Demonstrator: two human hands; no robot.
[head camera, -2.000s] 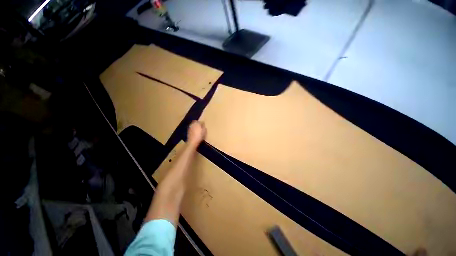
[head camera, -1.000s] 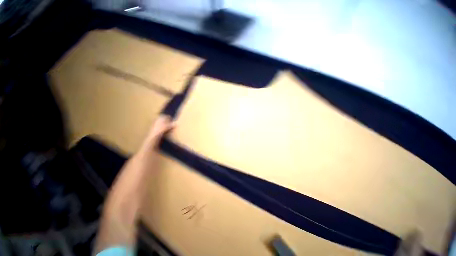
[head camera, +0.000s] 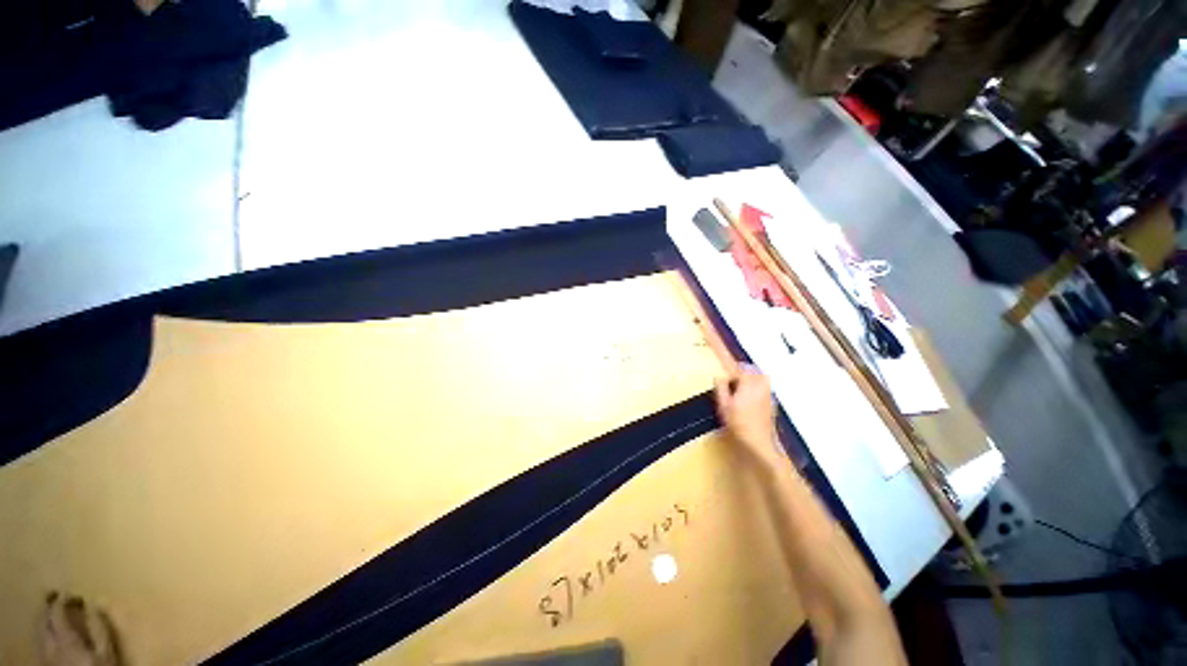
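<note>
A large tan card pattern (head camera: 391, 403) lies on navy cloth (head camera: 521, 267). A second card pattern (head camera: 586, 546) with handwriting and a white hole lies nearer me. A dark cloth gap with a thin pale line runs between them. My right hand (head camera: 747, 406) is at the patterns' right end, fingers closed at the near end of a pinkish strip that looks like the clear ruler (head camera: 704, 321), along the far pattern's end edge. Its fingertips are partly hidden. My left hand (head camera: 81, 632) rests on the far pattern at lower left, cut off by the frame edge.
A grey metal bar (head camera: 573, 654) lies on the near pattern at the bottom edge. Right of the cloth are long wooden sticks (head camera: 846, 351), a red card (head camera: 762, 267), a dark grey block (head camera: 712, 229) and papers. Folded dark fabric (head camera: 625, 78) and a dark heap (head camera: 182, 65) lie across the table.
The view has swung right to the patterns' other end. My left hand, earlier at the gap between patterns, now lies on the far pattern. My right hand now shows clearly at the end edge.
</note>
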